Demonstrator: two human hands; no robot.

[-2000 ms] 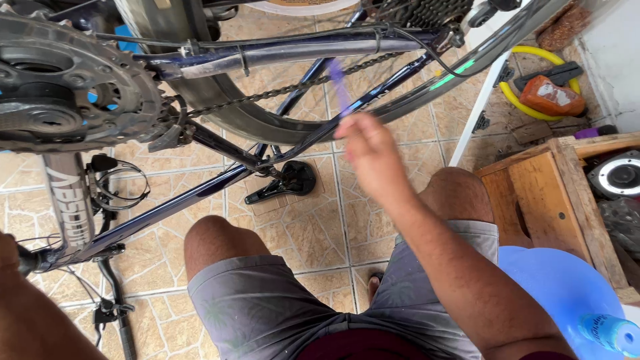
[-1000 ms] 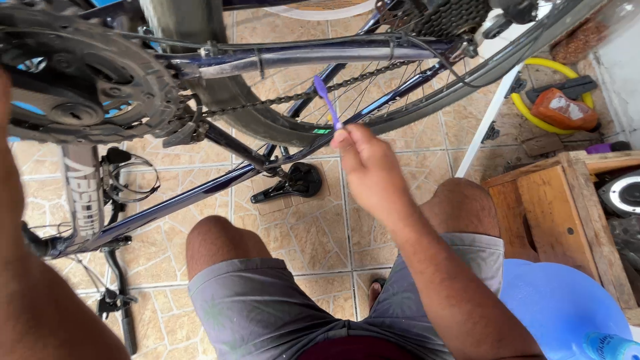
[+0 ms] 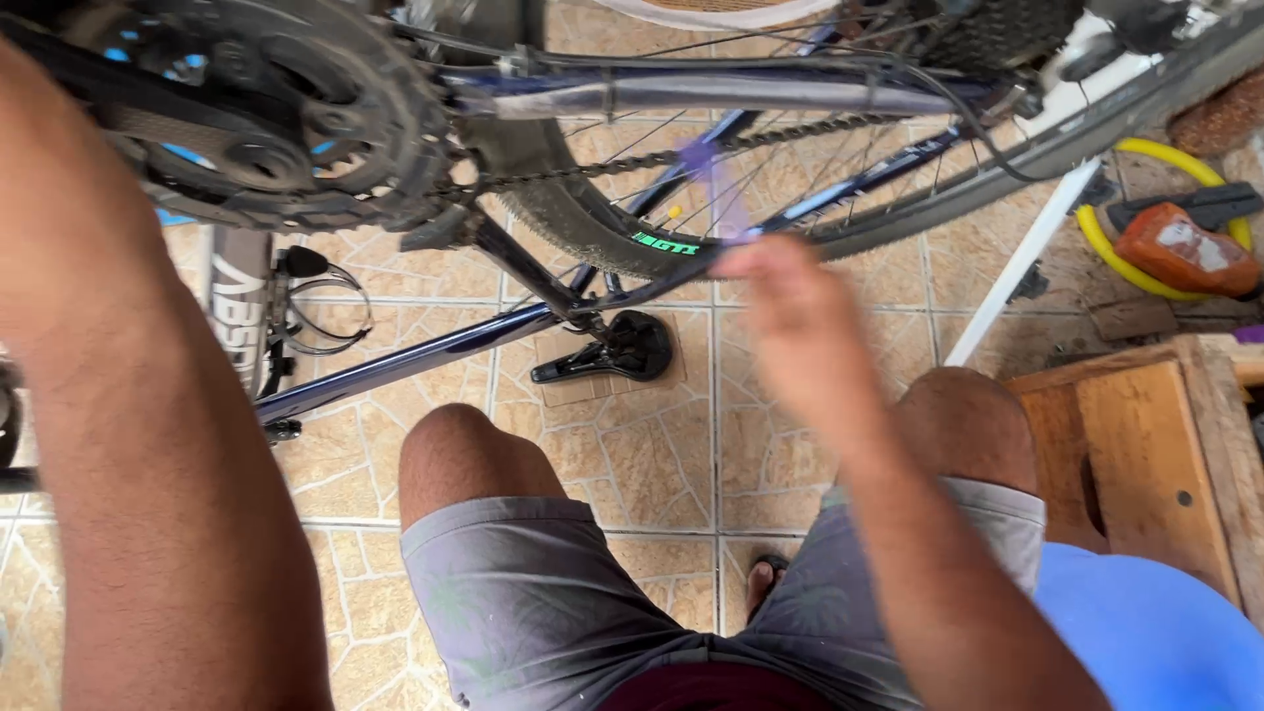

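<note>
My right hand, blurred, is closed on the lower end of a purple brush, probably a toothbrush, whose upper end is at the bicycle chain. The bicycle stands upside down, its saddle low near the floor. Above the chain runs the dark blue chainstay, and behind it is the rear tyre. At the upper left is the chainring with the crank arm across it. My left forearm rises along the left edge; the left hand is outside the picture.
A wooden cabinet stands at the right, with a blue plastic surface below it. A yellow hoop and an orange package lie on the tiled floor at the right. A white bar slants down near my right knee.
My left forearm has come further into view along the left side. The right hand still holds the purple brush, whose upper end has moved from above the chain onto its line.
</note>
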